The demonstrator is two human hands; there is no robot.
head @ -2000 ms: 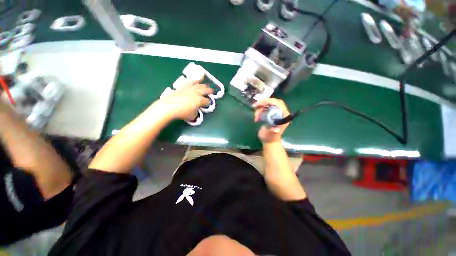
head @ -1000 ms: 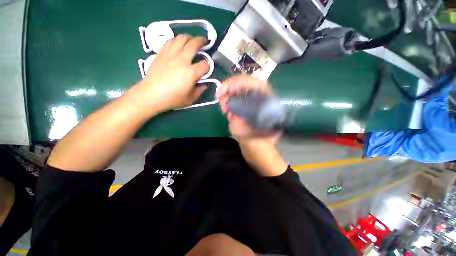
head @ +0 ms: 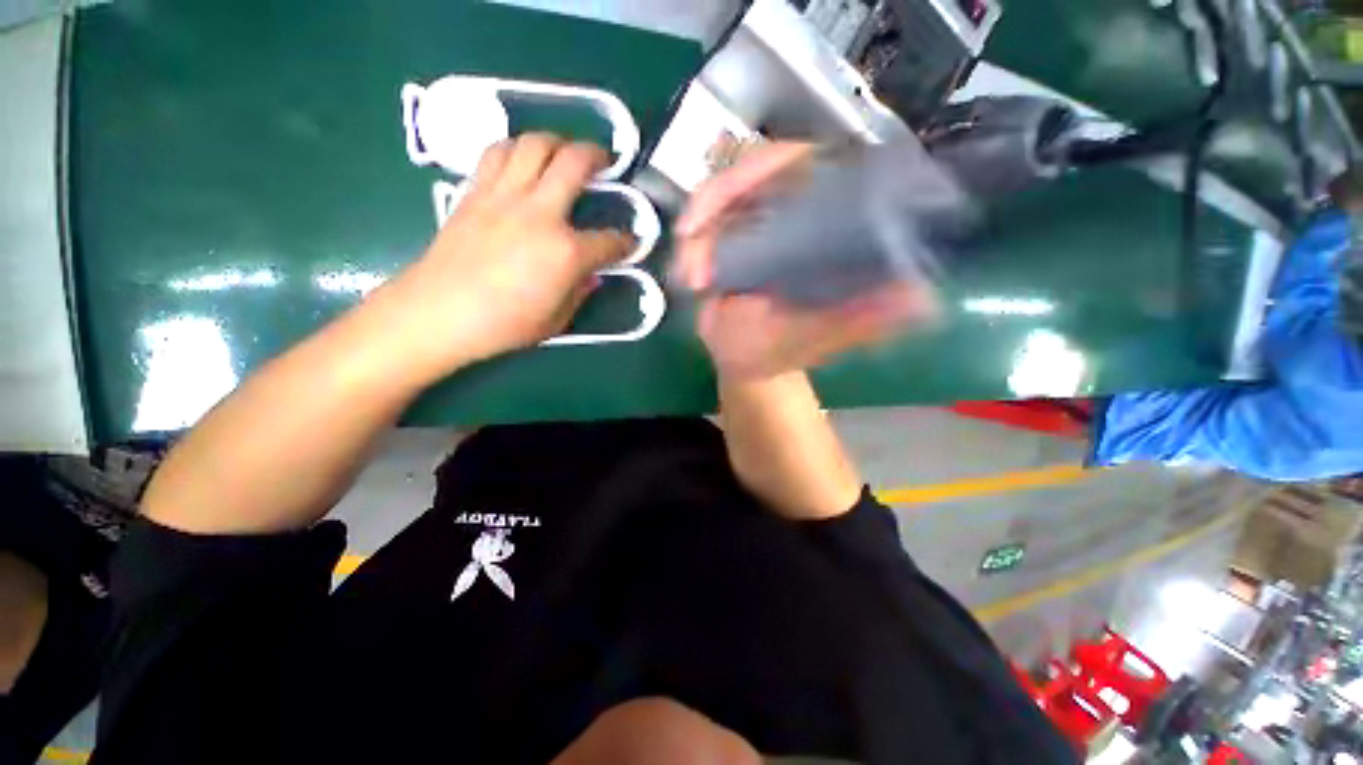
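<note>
Three white looped housings point(head: 598, 120) lie side by side on the green bench. My left hand point(head: 516, 247) rests over the middle and nearest ones, with its fingers on them, and hides parts of both. My right hand point(head: 777, 284) is just right of the loops, closed around the grey electric screwdriver point(head: 845, 224), which is blurred by motion. Its tip cannot be made out. The screw feeder point(head: 777, 67), a silver-grey metal box, stands behind my right hand. Its pick-up plate point(head: 695, 142) is partly covered by that hand.
A second grey cylinder point(head: 994, 138) with a black cable lies beside the feeder. A pale rail point(head: 1158, 187) runs behind the bench. A person's blue sleeve point(head: 1241, 426) is at the right edge. Red stools point(head: 1099, 680) stand on the grey floor.
The view has moved closer over the bench. My right hand with the screwdriver was by the feeder plate and is now tilted to the right beside the loops. My left hand stays on the housings.
</note>
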